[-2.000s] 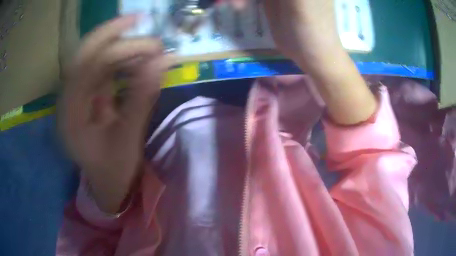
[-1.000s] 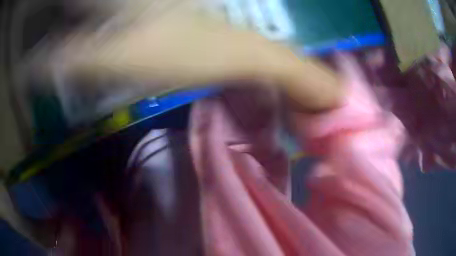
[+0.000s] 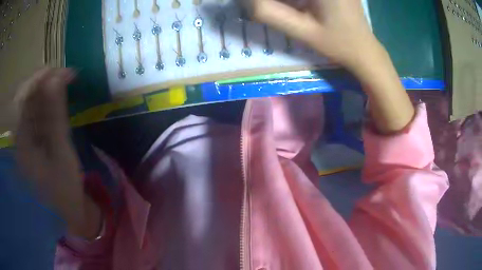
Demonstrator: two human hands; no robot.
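Note:
A white foam board [image 3: 153,79] with a tan front edge lies at the top centre. Rows of small pieces [image 3: 158,47] with thin tan stems and sparkling round ends lie on it. My right hand [image 3: 317,26] reaches over the right part of the board; its fingertips are blurred and partly cut off by the top edge. A dark blurred shape is near them, and I cannot tell whether it is held. My left hand [image 3: 47,142] is blurred, left of the board and in front of the bench edge, apart from the pieces; its fingers are indistinct.
Brown cardboard sheets [image 3: 31,47] are stacked at the left, and another cardboard sheet [image 3: 465,63] is at the right, over a green mat [image 3: 409,42]. Blue tape [image 3: 264,88] and yellow tape [image 3: 168,98] run along the front edge. A pink sleeve of another person [image 3: 465,179] is at far right.
The view has swung back from the left and is steadier. My right hand has moved from across the left side to the board's right part. My left hand is back in view at the left.

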